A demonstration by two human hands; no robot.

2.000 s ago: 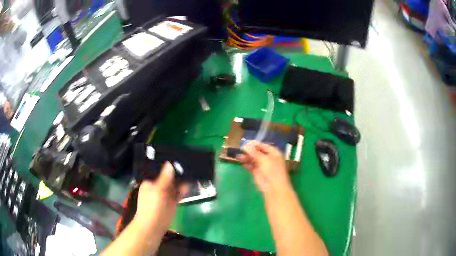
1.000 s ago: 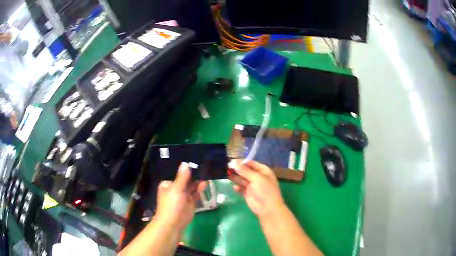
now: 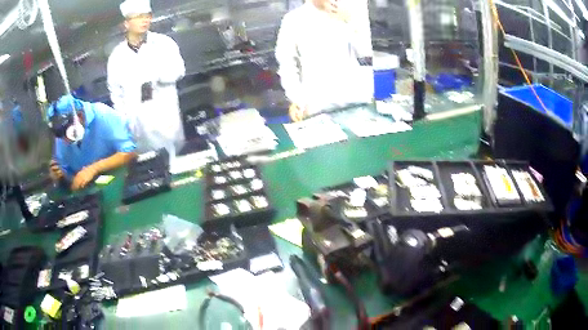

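Neither of my hands is in view. Nearest in front lies white paper [image 3: 280,301], with curved dark handles [image 3: 222,298] like pliers and a thin red stick [image 3: 261,317]. A long dark handle [image 3: 309,287] lies to its right. A black tray [image 3: 227,216] holds rows of square silver parts. A large divided black tray [image 3: 451,213] at right holds pale parts. Small loose parts [image 3: 219,248] and a clear bag [image 3: 180,232] lie at centre left. Dark housings [image 3: 80,314] are heaped near a bright green spool [image 3: 29,314]. A dark flat thing at the bottom right edge is unclear.
A person in blue [image 3: 97,135] leans over the bench at left. Two people in white coats [image 3: 147,90] are behind it, one at centre [image 3: 322,58]. Dark equipment [image 3: 335,235] stands beside the divided tray. A blue bin [image 3: 538,103] is at far right.
The view has swung left and up. Both hands, the flat black box, white cable, brown-edged fixture and keyboard have left the picture. The people and more trays now show.
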